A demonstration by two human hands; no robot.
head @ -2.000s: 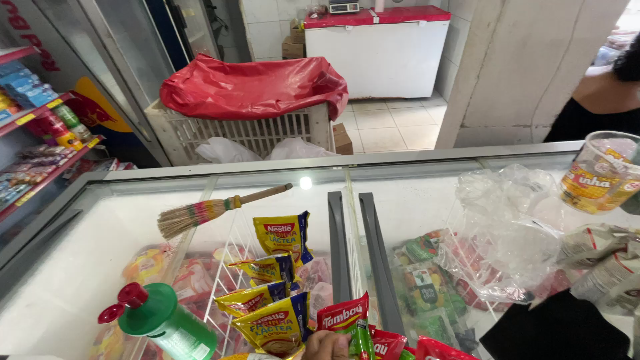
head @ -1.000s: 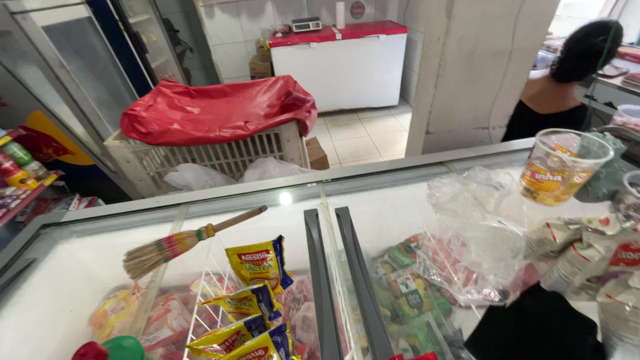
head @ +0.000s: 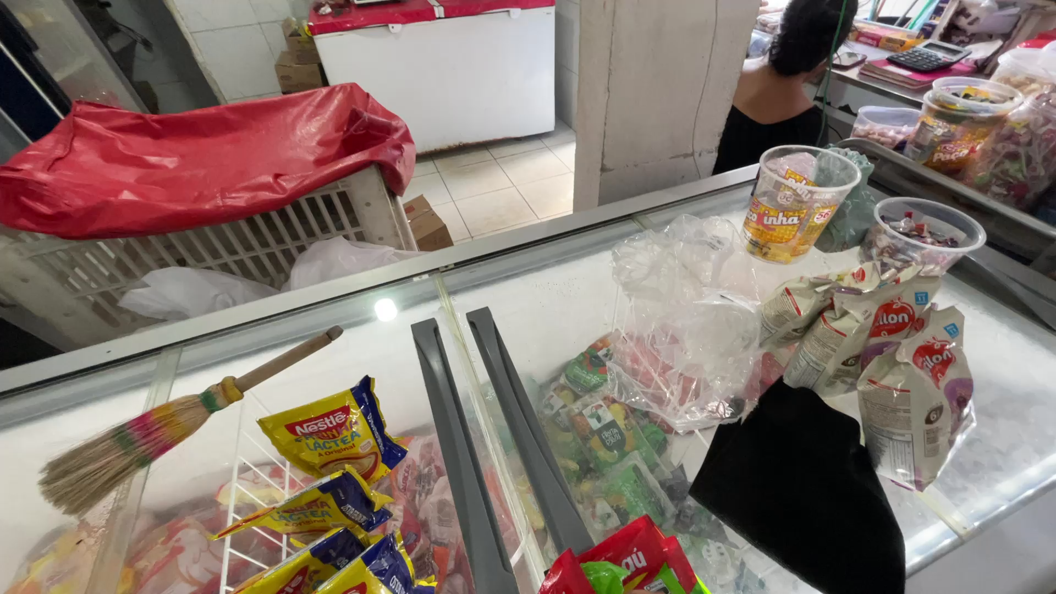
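Neither of my hands shows at this moment. Below me is a chest freezer with a glass top [head: 544,289]. On its left part lie a small straw hand broom [head: 136,437] and several yellow and blue Nestlé packets [head: 330,429]. Red Tambaú packets [head: 619,561] stand at the bottom edge. A crumpled clear plastic bag [head: 685,322] and a black cloth [head: 813,487] lie right of the grey handles [head: 462,454]. Several foil packets [head: 916,404] stand by the cloth, with a clear printed tub [head: 796,206] and a bowl of small wrapped items [head: 924,235] behind them.
Beyond the freezer stands a slatted crate [head: 375,206] under a red plastic cover [head: 214,157]. A white chest freezer [head: 445,78] is at the back, beside a pillar [head: 652,99]. A person [head: 771,115] sits behind it, near a desk with a calculator [head: 930,56].
The hand seen at the bottom edge two seconds ago, by the red packets, is out of view. The view has swung to the right, and the green bottle has left it.
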